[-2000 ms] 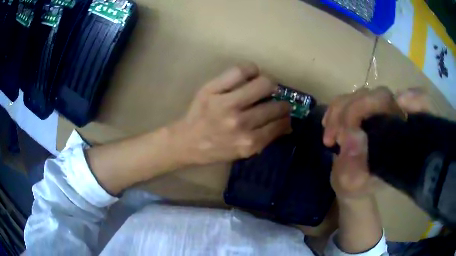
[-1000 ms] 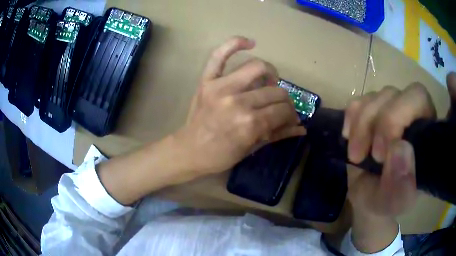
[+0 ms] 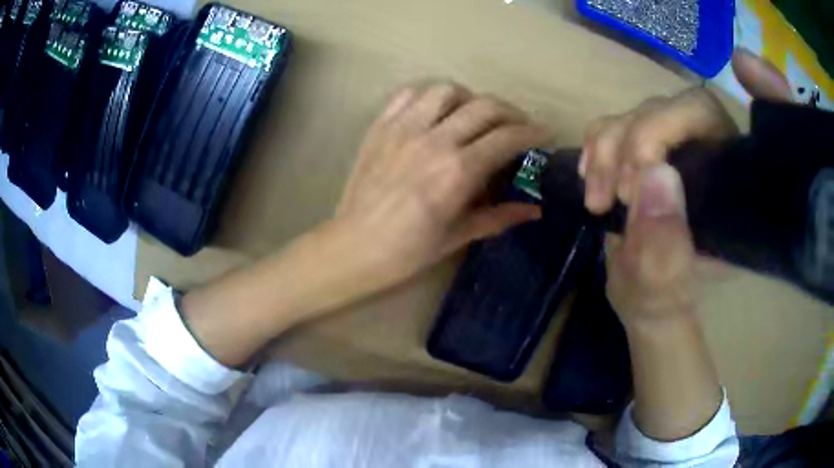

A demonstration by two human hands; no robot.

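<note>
A black bottom shell (image 3: 498, 306) lies on the tan cardboard in front of me, tilted, with a green circuit board (image 3: 530, 172) at its far end. My left hand (image 3: 416, 178) rests around the shell's far left side, thumb and fingers on either side of the board end. My right hand (image 3: 654, 183) grips the thick black electric screwdriver (image 3: 759, 196), lying nearly level. Its front end is over the board and hides part of it; the bit cannot be seen. A second black shell (image 3: 590, 352) lies beside the first, partly under my right wrist.
Overlapping black shells with green boards (image 3: 206, 128) stand in a row at the left. A blue screw tray (image 3: 718, 55) full of silver screws is at the top right, beside the yellow-taped edge. A carton (image 3: 64, 292) is below the table at the left.
The screwdriver's front end has moved left and up over the board. My left index finger, raised a second ago, has come down and my thumb now points along the shell.
</note>
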